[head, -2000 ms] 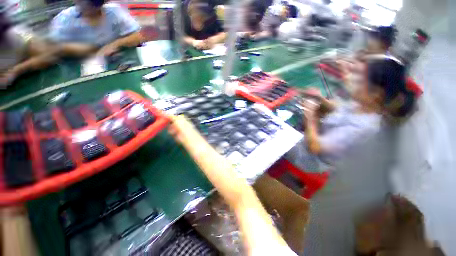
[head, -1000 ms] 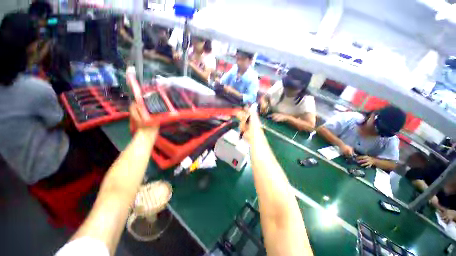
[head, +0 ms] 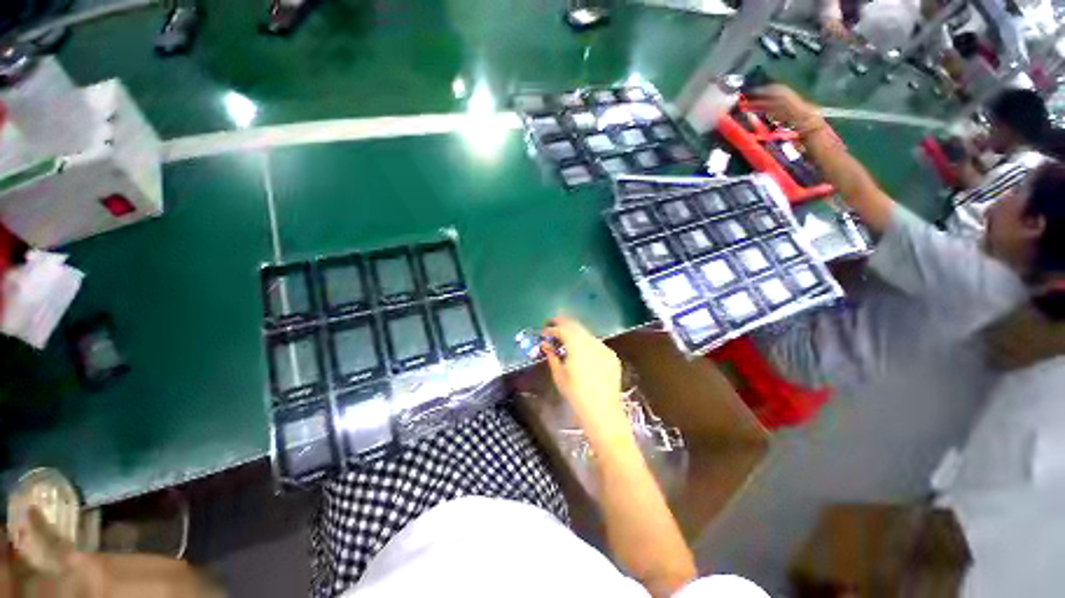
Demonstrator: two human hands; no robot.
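Observation:
My right hand [head: 587, 376] is at the bench's front edge, its fingertips closed on a small shiny clear scrap [head: 535, 343]. My left hand [head: 72, 570] is a blurred skin-coloured shape at the lower left rim; its fingers cannot be made out. A clear sheet of dark-framed display windows [head: 350, 318] lies in front of me, its near edge over my checked-cloth lap. A stack of similar window sheets [head: 726, 259] lies at the right.
Another window sheet [head: 607, 131] lies farther back. White power box [head: 99, 175], white tissue [head: 37, 294], loose dark part [head: 96, 349] and cream fan [head: 44, 509] are at left. An open carton [head: 689, 426] holds clear scraps below the edge. A neighbour's arm [head: 858, 181] reaches to a red tray [head: 777, 154].
The view has swung from the left end back to the bench in front. Both hands have let go of the red tray they held; my right hand is now at the bench edge with the scrap.

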